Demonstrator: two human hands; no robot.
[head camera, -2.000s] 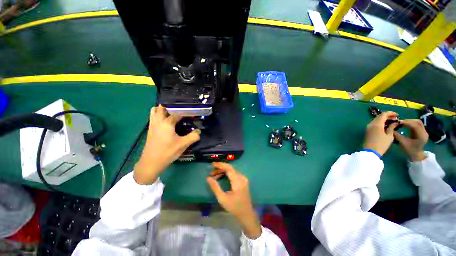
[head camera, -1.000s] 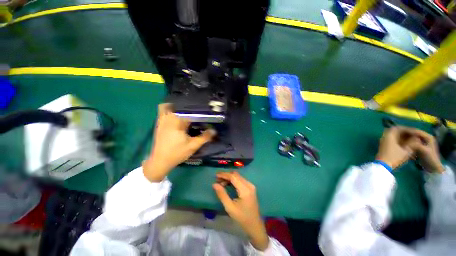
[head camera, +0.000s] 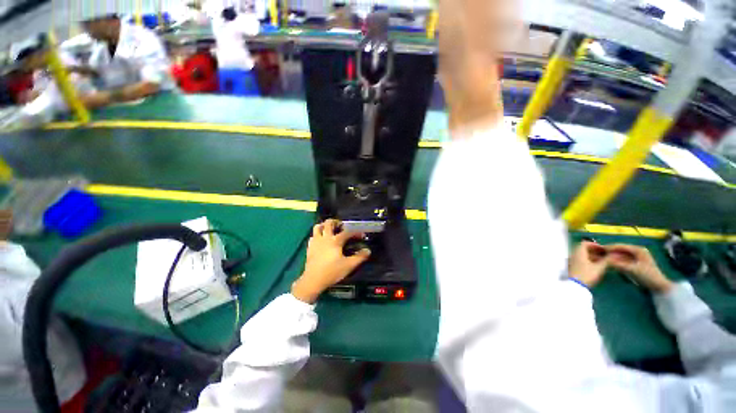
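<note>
The black hand press (head camera: 323, 105) stands upright in front of me, its metal linkage visible near the top. My left hand (head camera: 329, 260) is at the press head's silver lower edge (head camera: 363, 227), fingers around a small dark unit (head camera: 355, 244) on the base; the unit is mostly hidden. The red display and lit switch (head camera: 399, 293) show on the base front. My right hand (head camera: 476, 48) is raised high at the top edge, blurred and cut off, so its fingers and any hold cannot be made out. My right sleeve covers the bench right of the press.
A white equipment box (head camera: 181, 278) with a black cable stands left of the press. A thick black hose (head camera: 89, 252) arches over the left side. A blue bin (head camera: 73, 213) lies far left. Another person's hands (head camera: 609, 262) work at the right. Yellow posts (head camera: 621, 161) rise at the right.
My right hand has risen from below the press front to the top of the view. The view has tilted up, showing the upper press and people behind. My left hand stays at the press.
</note>
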